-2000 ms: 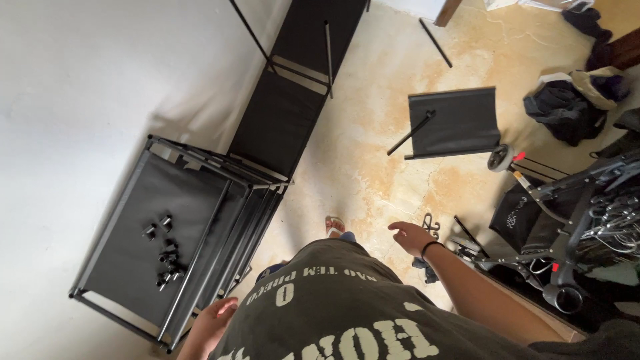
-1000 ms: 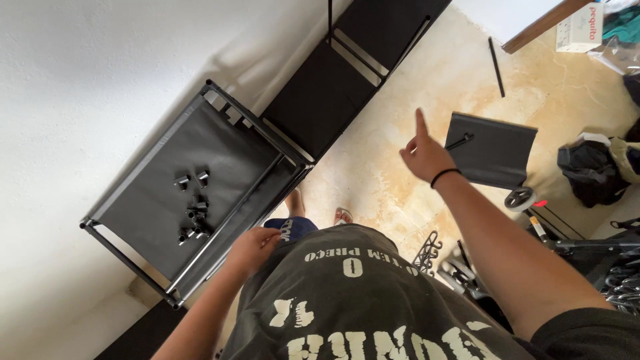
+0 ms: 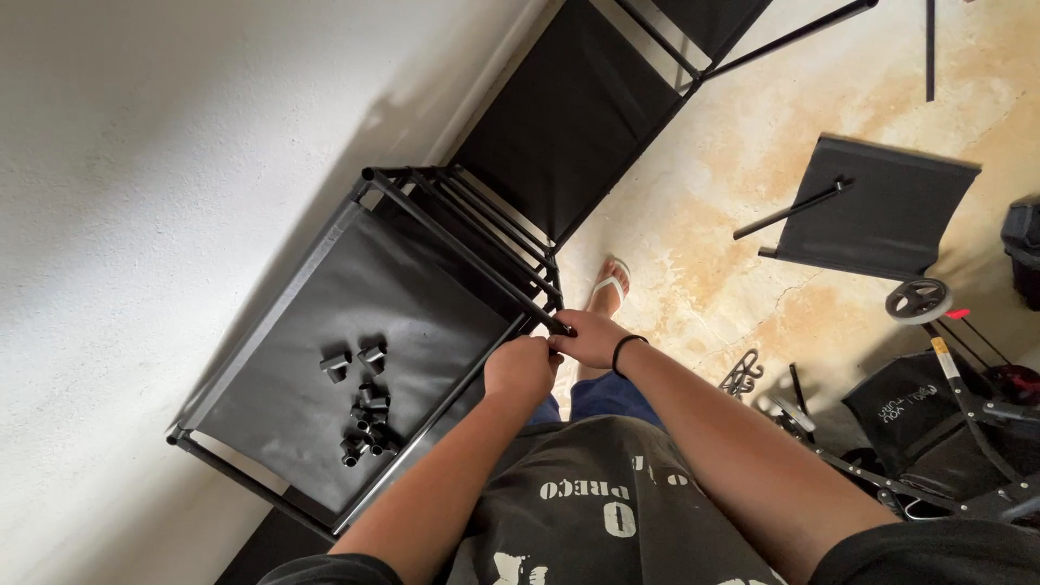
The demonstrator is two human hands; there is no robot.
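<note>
My left hand (image 3: pixel 520 370) and my right hand (image 3: pixel 591 340) meet at the near corner of a black tubular rack frame (image 3: pixel 463 248). The right hand grips the corner end of a black tube. The left is closed on the frame just beside it, its fingertips partly hidden. A black fabric shelf panel (image 3: pixel 284 349) stretches across the rack top to the left of my hands. Several black plastic tube connectors (image 3: pixel 371 414) lie loose on that panel.
A second black fabric panel (image 3: pixel 877 203) with a loose tube (image 3: pixel 788 213) lies on the floor at right. A folded stroller (image 3: pixel 951 439) stands at lower right. More fabric shelving (image 3: pixel 569 122) runs along the white wall.
My right hand, pointing with a raised finger a second ago, has come down onto the rack corner. My left hand has moved onto the frame beside it. The view has shifted.
</note>
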